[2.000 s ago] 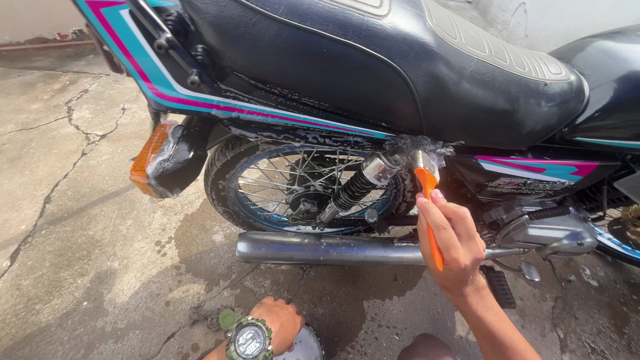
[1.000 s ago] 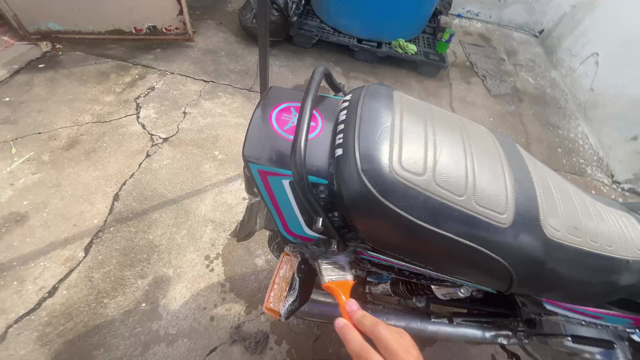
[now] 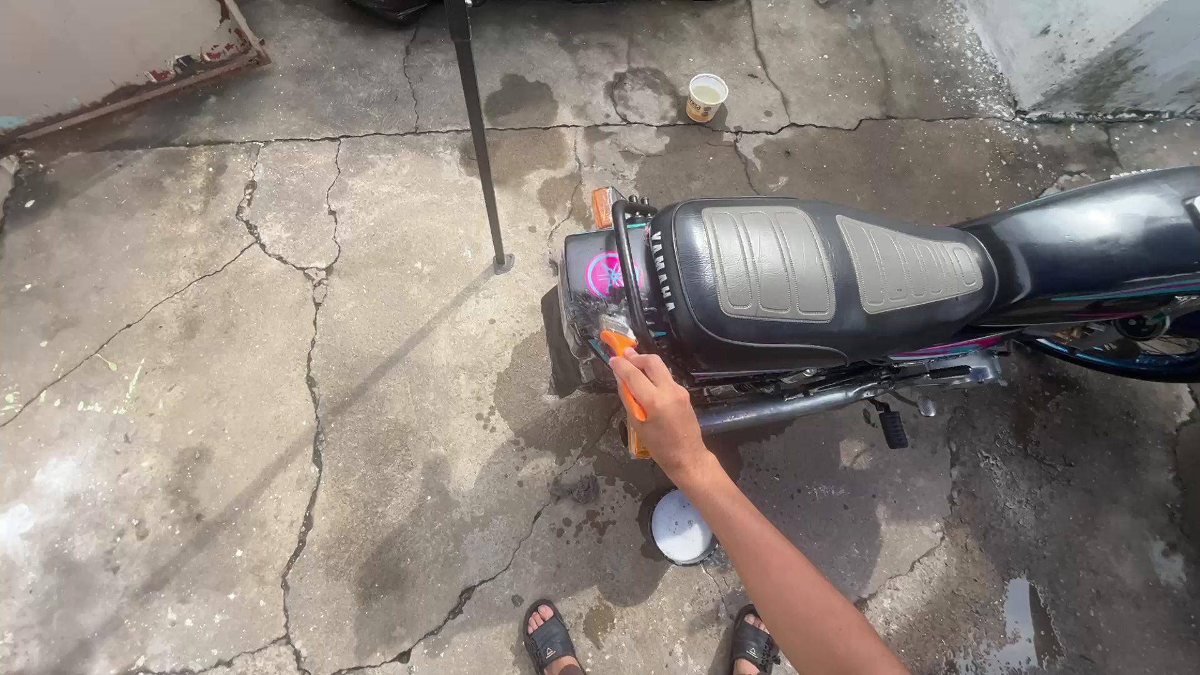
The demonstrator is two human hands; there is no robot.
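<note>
My right hand (image 3: 662, 412) grips the orange handle of a paintbrush (image 3: 619, 341). Its wet bristles touch the black tail cowl (image 3: 586, 309) of a Yamaha motorcycle, just below a round pink and blue emblem (image 3: 611, 274). A black grab rail (image 3: 630, 272) curves beside the brush, in front of the black and grey seat (image 3: 769, 272). Under my forearm a round container of white suds (image 3: 682, 527) stands on the concrete. My left hand is out of view.
A thin dark pole (image 3: 483, 150) stands left of the motorcycle. A paper cup (image 3: 706, 97) sits on the cracked concrete beyond it. The silver exhaust pipe (image 3: 750, 412) runs along the near side, and my sandalled feet (image 3: 548, 637) are at the bottom.
The brush has moved from beside the rear shock absorber to the tail's lower corner, then up onto the top of the tail cowl. My left hand has left view. The view has shifted widely.
</note>
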